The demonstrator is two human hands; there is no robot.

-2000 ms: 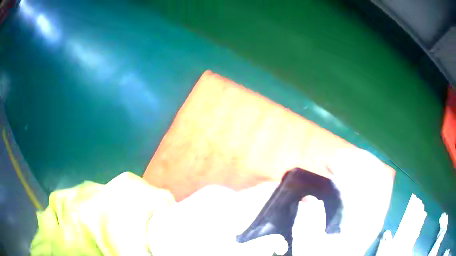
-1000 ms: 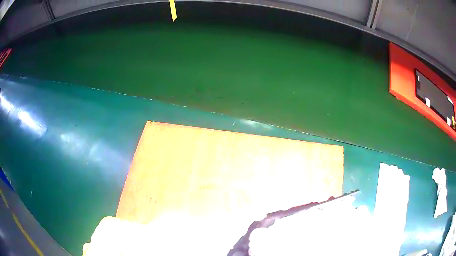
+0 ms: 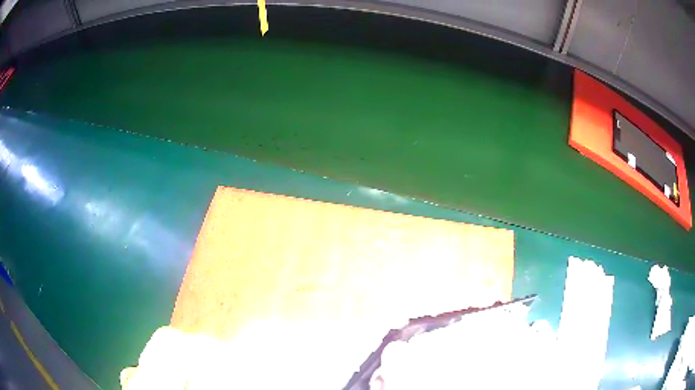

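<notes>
A dark thin display panel (image 3: 411, 330) shows as a narrow, bent-looking strip at the bottom centre, tilted over the front of the orange foam pad (image 3: 274, 251). My right hand (image 3: 457, 356), washed out to white and cut off by the lower edge, lies along the panel with rounded fingertips over its dark face. My left hand (image 3: 267, 358) is a white glare at the lower left and centre, with a pale sleeve beside it; its fingers cannot be made out. Any cloth in the hands cannot be told from the gloves.
At right on the glossy green bench (image 3: 99, 183) lie a long white strip (image 3: 585, 320) and a smaller white piece (image 3: 661, 302). Beyond, on the darker green strip, a red-orange pad (image 3: 593, 114) bears another dark panel (image 3: 648, 156). A yellow strip (image 3: 263, 17) shows at the top.
The view has turned from a close, tilted one to a wider one. The dark panel, earlier showing a broad dark face between white hands, now shows as a thin strip. Little differs over the last second.
</notes>
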